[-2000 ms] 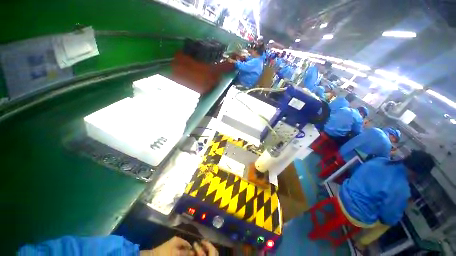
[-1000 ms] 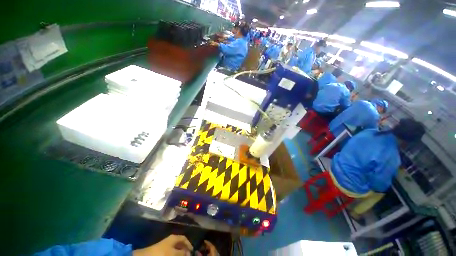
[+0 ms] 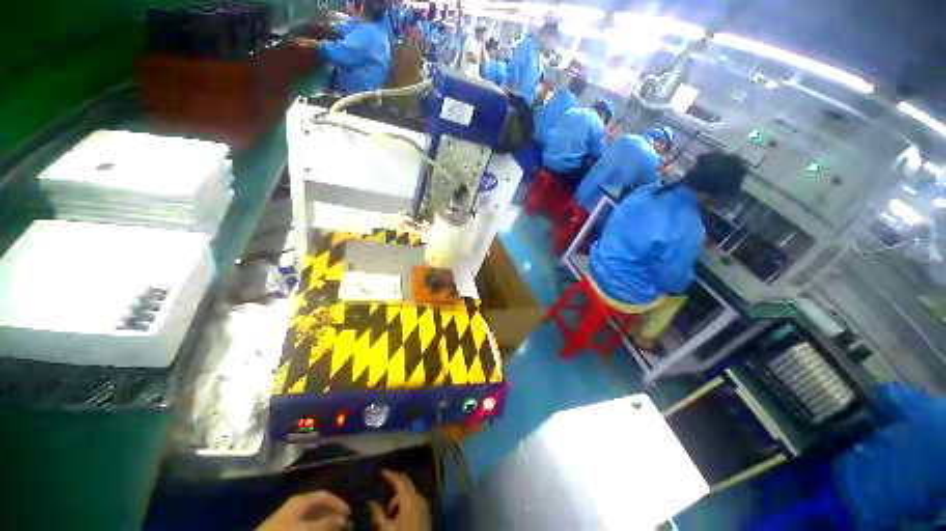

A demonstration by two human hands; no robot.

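My left hand [image 3: 307, 510] and my right hand [image 3: 402, 504] are low in the picture, cut by the bottom edge, over a dark area in front of the press. Their fingers are bent towards each other around something dark and small; its shape is too unclear to tell. The press has a blue head [image 3: 463, 114] and a yellow-and-black base [image 3: 394, 347]. An orange-brown fixture [image 3: 434, 284] sits below its cream nozzle [image 3: 446, 241], beside a pale metal plate [image 3: 371, 285]. The control panel [image 3: 376, 415] faces me with red and green lights.
White foam trays [image 3: 99, 275] are stacked on the green bench at left, with several dark parts near one edge. Crumpled clear film [image 3: 233, 379] lies left of the press. A white block [image 3: 602, 462] is at lower right. People in blue sit on red stools [image 3: 593, 319] at right.
The view has swung right, so the press and trays appear further left. The white block at lower right has come more fully into view. Both hands stay low, close together.
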